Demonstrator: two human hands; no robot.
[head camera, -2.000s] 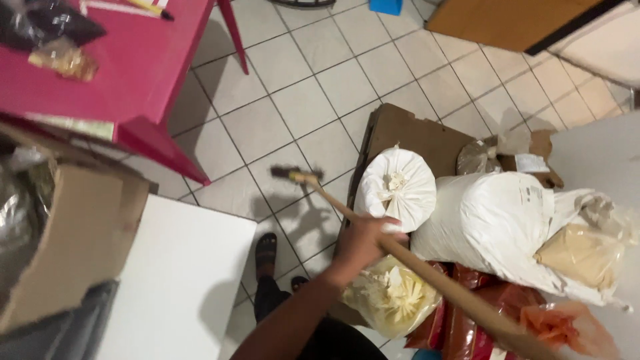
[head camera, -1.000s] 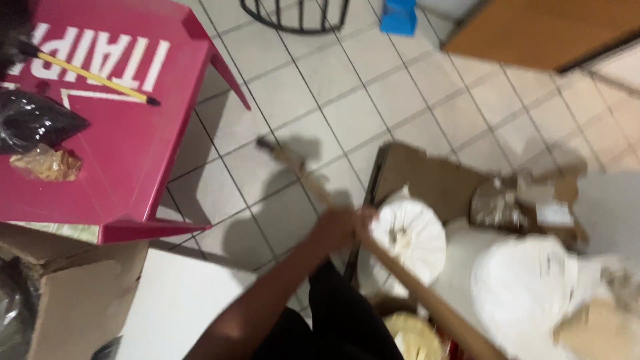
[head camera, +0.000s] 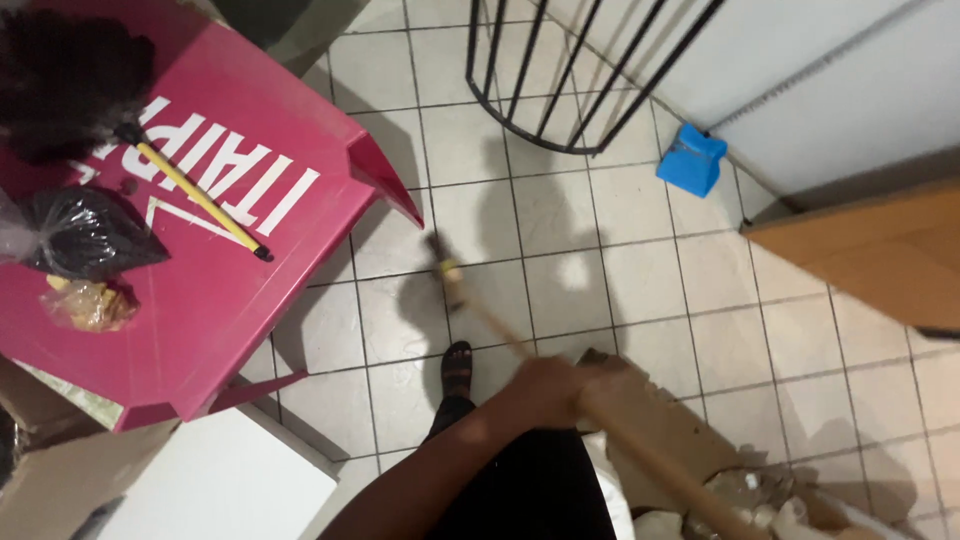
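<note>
My left hand (head camera: 559, 390) is closed around a long wooden pole (head camera: 652, 457), which slants from the lower right up to the floor at the middle. At its far end is a small dark head (head camera: 444, 262) with a yellowish band, close to the tip of a pink table leg. Blur hides whether this head is a broom's or another tool's. Below it on the tiles stands a foot in a black sandal (head camera: 456, 367). My right hand is out of view.
A pink plastic table (head camera: 300, 225) holds a dark fluffy duster (head camera: 75, 82) with a yellow handle and plastic bags (head camera: 90, 232). Around the floor are a black metal rack (head camera: 540, 139), a blue dustpan-like piece (head camera: 691, 161), an orange-brown panel (head camera: 862, 247), flattened cardboard (head camera: 667, 442) and a white surface (head camera: 232, 480).
The view has shifted a lot, showing more of the rack and less of the white sacks. My left hand keeps its hold on the pole, whose head is now near the table leg.
</note>
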